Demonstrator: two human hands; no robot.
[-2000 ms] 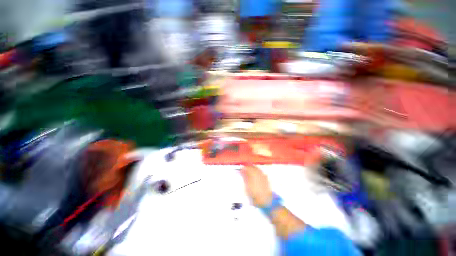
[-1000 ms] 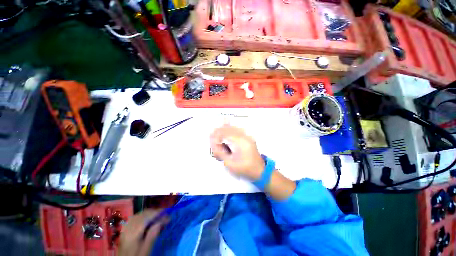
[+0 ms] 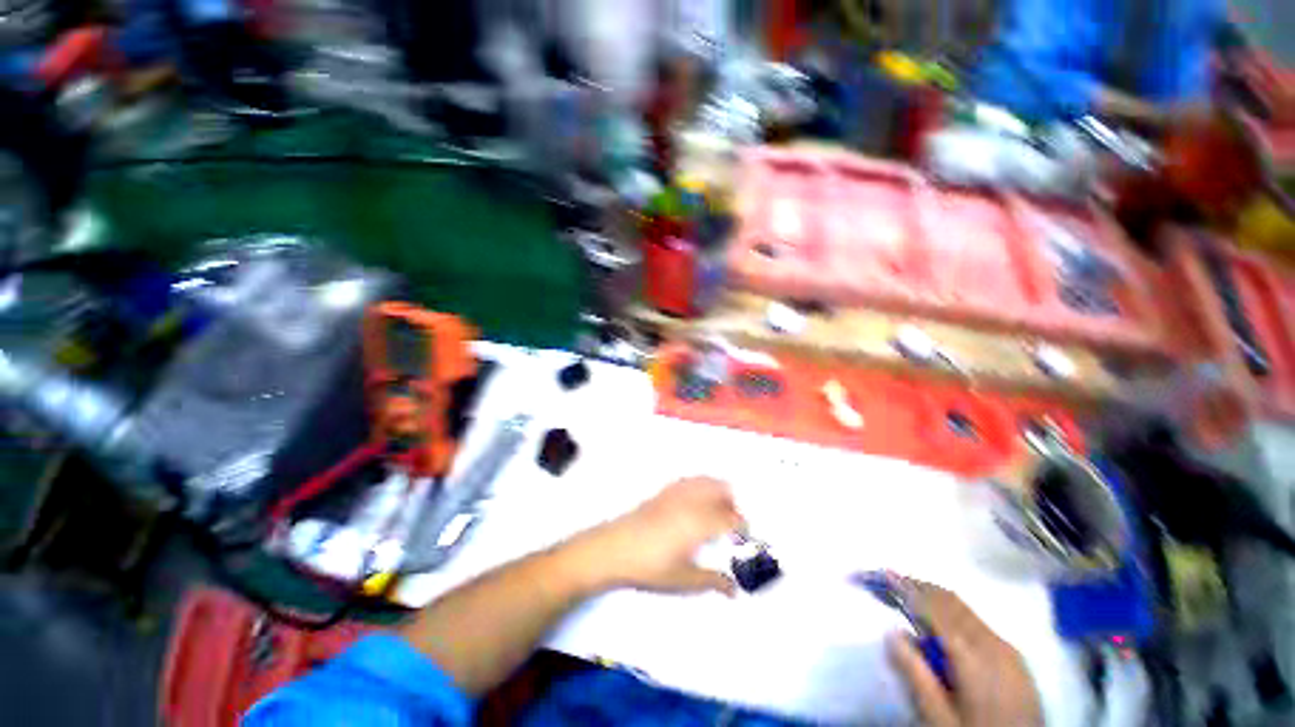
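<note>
The view is blurred. My left hand (image 3: 660, 540) reaches in from the lower left over the white mat. Its thumb and finger are at the left side of a small dark square watch case (image 3: 756, 570) and appear to pinch it; a silvery bit shows at its upper edge. My right hand (image 3: 977, 665) is at the lower right, closed around small blue-handled nippers (image 3: 930, 651), whose short tip points up and left towards the case without touching it. Two dark watch units (image 3: 557, 452) lie on the mat at the left.
A red-orange parts tray (image 3: 895, 438) lies behind the mat, with a wooden rail and larger trays beyond. An open tin (image 3: 1068, 504) stands at right on a blue surface. An orange multimeter (image 3: 415, 386) with red leads is at left. Blue-clothed people are blurred behind.
The view has swung left and up. My left hand has come from the bottom edge onto the mat, at the case. My right hand has moved from mid-mat to the right and now holds nippers.
</note>
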